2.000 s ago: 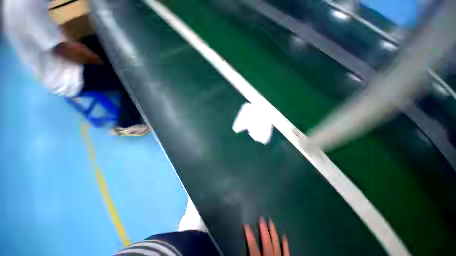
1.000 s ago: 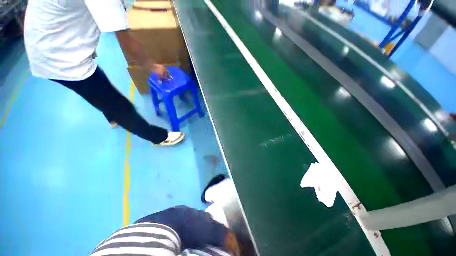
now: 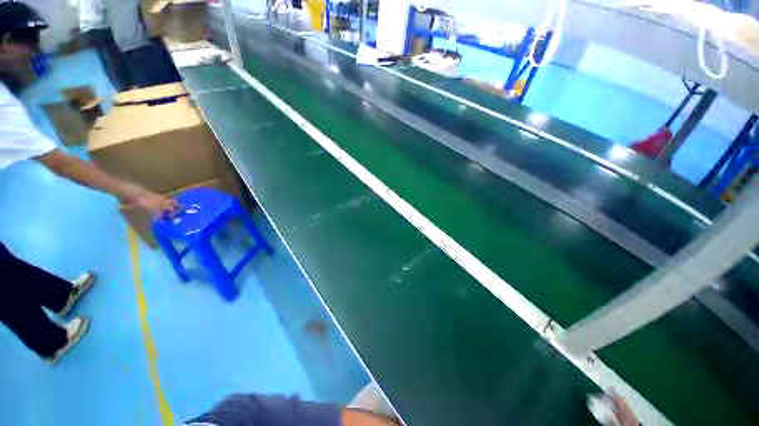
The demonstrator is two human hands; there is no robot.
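Observation:
The dark green worktop (image 3: 333, 241) runs diagonally beside the pale rail (image 3: 433, 237). My right hand (image 3: 620, 411) is small, blurred and cut off by the bottom edge at the lower right, by the rail. A small white scrap (image 3: 599, 407) shows at its fingers, and the hand seems closed on it. A dark sleeve (image 3: 283, 411) and a bit of bare forearm show at the bottom edge. My left hand is out of the picture.
A pale upright (image 3: 666, 283) rises from the rail at right. The green conveyor belt (image 3: 499, 241) lies beyond the rail. At left, another person's hand (image 3: 150, 200) touches a blue stool (image 3: 204, 215) beside cardboard boxes (image 3: 150, 141).
The view has lifted and shows more of the line. The white scrap has left its place on the worktop and is now at my right hand. The other person has shifted left, hand still at the stool.

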